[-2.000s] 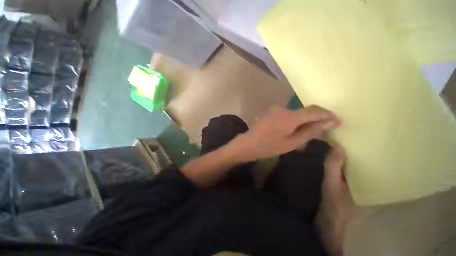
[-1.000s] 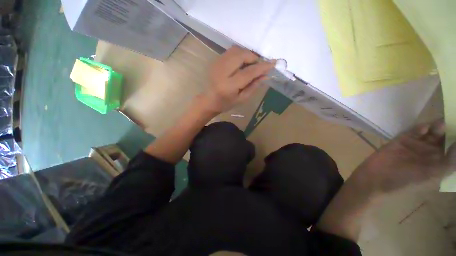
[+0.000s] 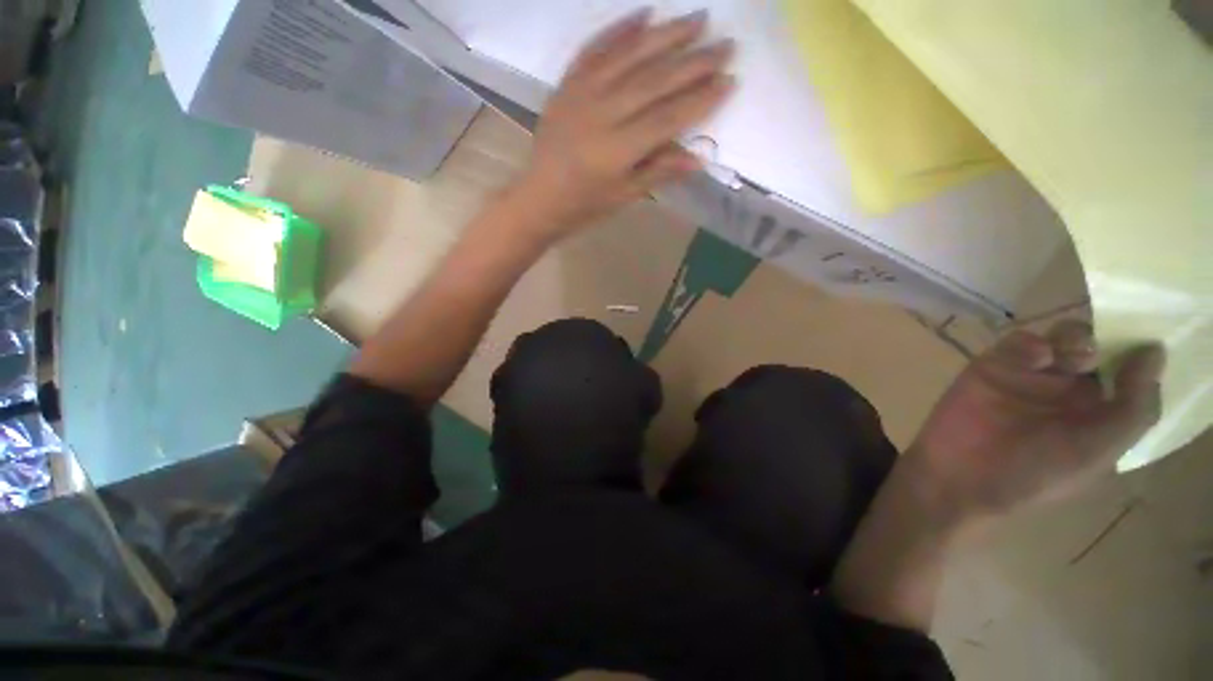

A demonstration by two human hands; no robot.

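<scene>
A white carton (image 3: 639, 40) lies in front of me, its printed side facing my knees. My left hand (image 3: 619, 127), slightly blurred, is over the carton's near edge with its fingers apart and nothing visible in it. A small clear, shiny label (image 3: 712, 162) shows at that edge, just beside my fingers. My right hand (image 3: 1038, 412) holds the lower edge of a pale yellow sheet (image 3: 1117, 160), which is bent and runs out of the picture at the upper right. Another, deeper yellow sheet (image 3: 891, 120) lies on the carton, partly covered.
A second carton side (image 3: 319, 87) with dark text stands at the upper left. A green basket (image 3: 303, 266) with yellow pieces sits on the floor beside brown cardboard (image 3: 386, 226). Dark film-wrapped goods (image 3: 173, 519) are at the left. My knees are below the carton.
My left hand has moved up from the clear label at the carton edge, and its fingers have spread. My right hand has moved left with the yellow sheet, which now covers more of the carton.
</scene>
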